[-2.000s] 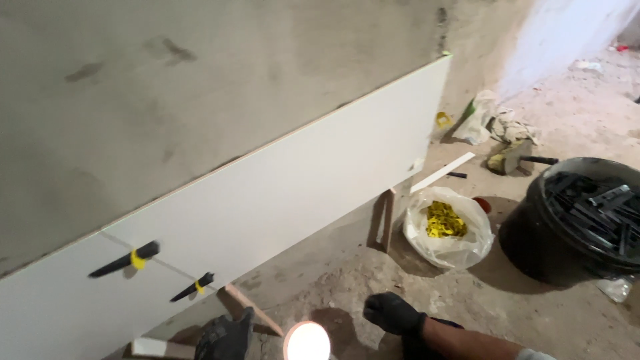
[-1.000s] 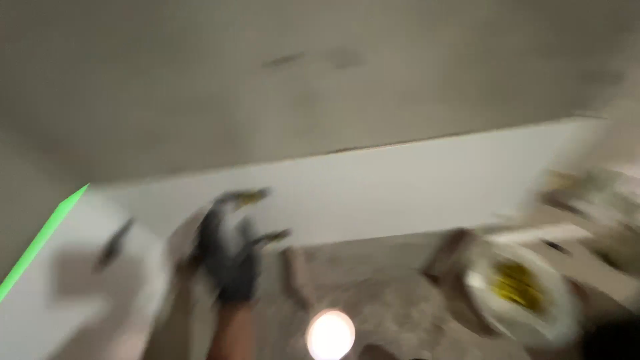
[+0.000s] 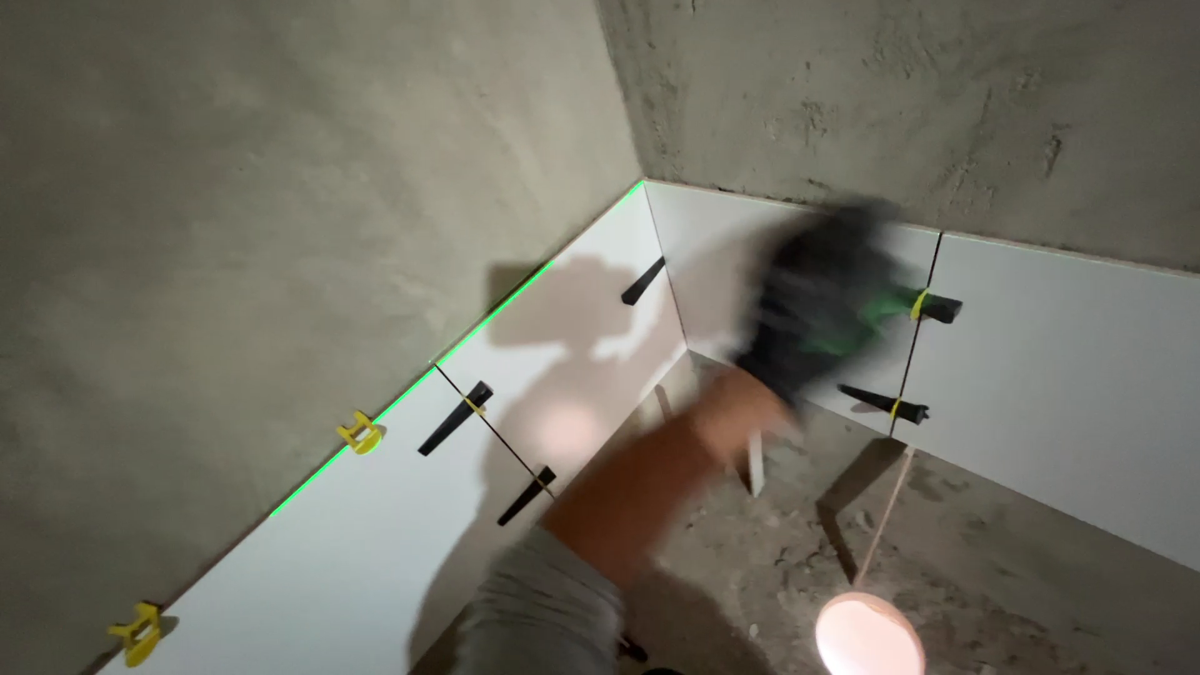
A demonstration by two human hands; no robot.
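My left hand (image 3: 825, 291), in a dark glove and blurred, is over the right-hand wall tiles near the corner. Its fingers are beside a black levelling wedge (image 3: 940, 308) in a yellow clip at a tile joint; whether they touch it is unclear. A lower wedge (image 3: 881, 403) crosses the same joint. Large white tiles (image 3: 1059, 356) line both walls. On the left wall, an upper wedge (image 3: 455, 419) and a lower wedge (image 3: 527, 497) cross another joint, while a single wedge (image 3: 643, 281) sits at the corner. My right hand is out of view.
Two yellow plastic pieces, one nearer (image 3: 139, 635) and one farther (image 3: 361, 433), sit on the left tiles' top edge, where a green laser line (image 3: 506, 302) runs. A bright round lamp (image 3: 870, 637) is low in view, above the rough floor (image 3: 778, 581).
The view has swung left to the corner. My left hand now reaches up over the right-hand wall tiles. My right hand, seen two seconds ago, has left the view.
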